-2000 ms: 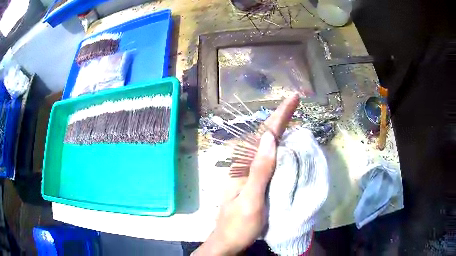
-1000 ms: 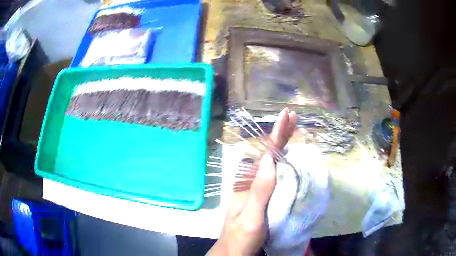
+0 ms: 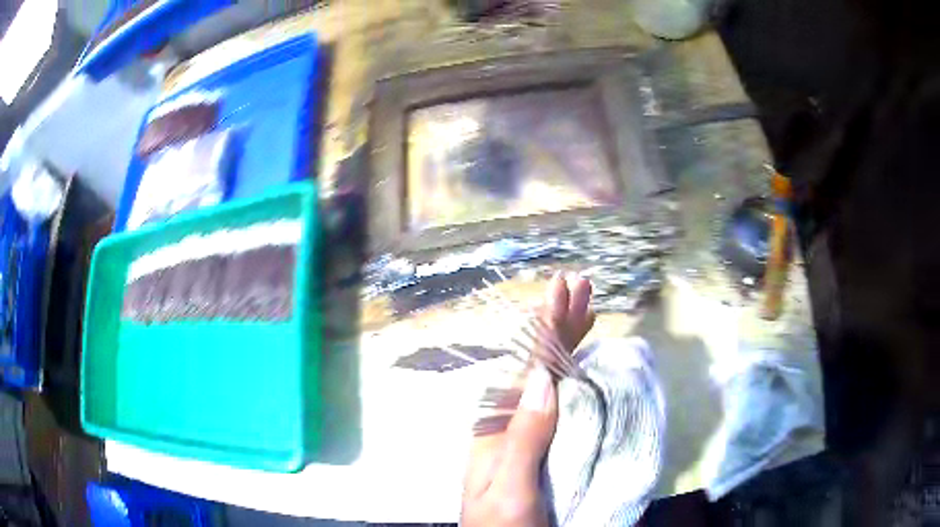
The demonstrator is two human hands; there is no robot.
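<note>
My left hand [image 3: 521,448], bare, is at the lower middle, its thumb and fingers closed on a fanned bundle of thin wire leads [image 3: 551,348]. Brown bodies and pale ends stick out up and to the left; motion blur hides the single wires. My right hand [image 3: 616,432], in a white knit glove, is directly right of the left one and touches or overlaps it. Its fingers cannot be made out, nor whether it grips anything. A green tray [image 3: 306,391] on the left has a dense row of wires [image 3: 211,283] along its far part.
A dark metal frame [image 3: 387,180] surrounds a shiny stained surface, with silvery flakes [image 3: 618,247] along its near edge. A blue tray [image 3: 273,113] with a whitish packet [image 3: 186,180] lies beyond the green one. A small cup [image 3: 747,237], orange-brown brush [image 3: 780,247] and rag [image 3: 763,417] are at right.
The view has shifted and tilted. Both hands sit lower, farther from the metal frame, still close together with the bundle in the left. A dark flat patch on the bench now shows more fully.
</note>
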